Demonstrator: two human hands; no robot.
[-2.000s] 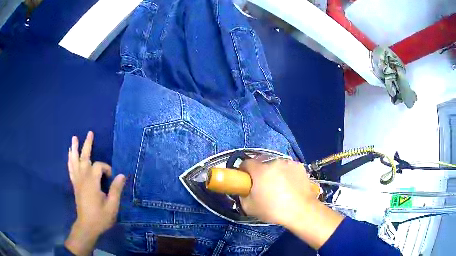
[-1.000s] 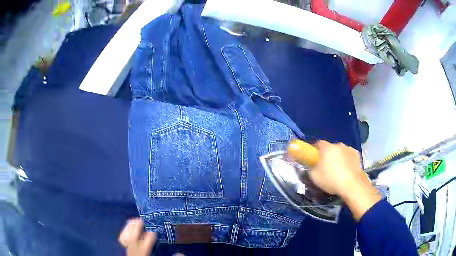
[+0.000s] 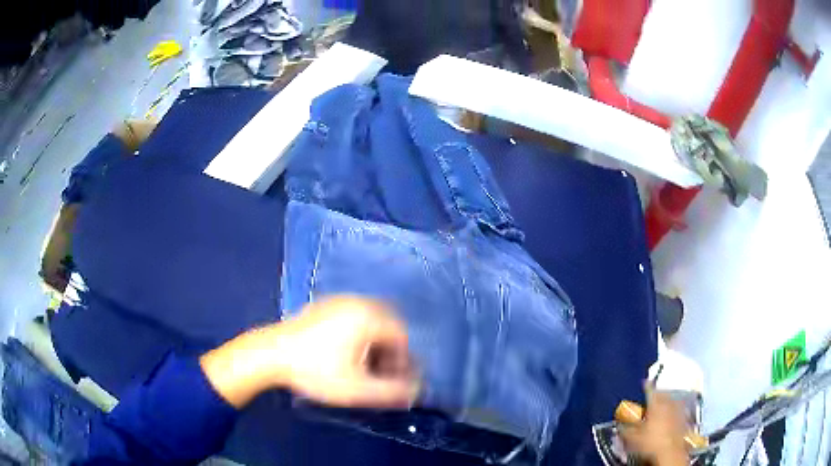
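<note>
The blue denim jeans (image 3: 401, 264) lie on the navy ironing table (image 3: 182, 246), legs towards the far edge. Their near part is blurred and bulges, with the dark waist opening showing at the near end. My left hand (image 3: 346, 350) is over the near left part of the jeans, blurred, fingers curled; whether it grips denim cannot be told. My right hand (image 3: 661, 428), small and blurred, is around the yellow-tan handle of the steam iron (image 3: 606, 441) at the table's near right edge, off the jeans.
Two long white arms (image 3: 547, 105) stand at the table's far edge. A grey-green cloth (image 3: 715, 159) hangs at the right arm's end. Red pipes (image 3: 674, 205) stand behind it. Denim (image 3: 46, 400) lies at lower left, and a grey pile (image 3: 251, 41) is at the far left.
The iron has moved from the jeans to the right edge with my right hand. My left hand has come over the jeans. The waist end has shifted and bulges; the back pockets no longer show clearly.
</note>
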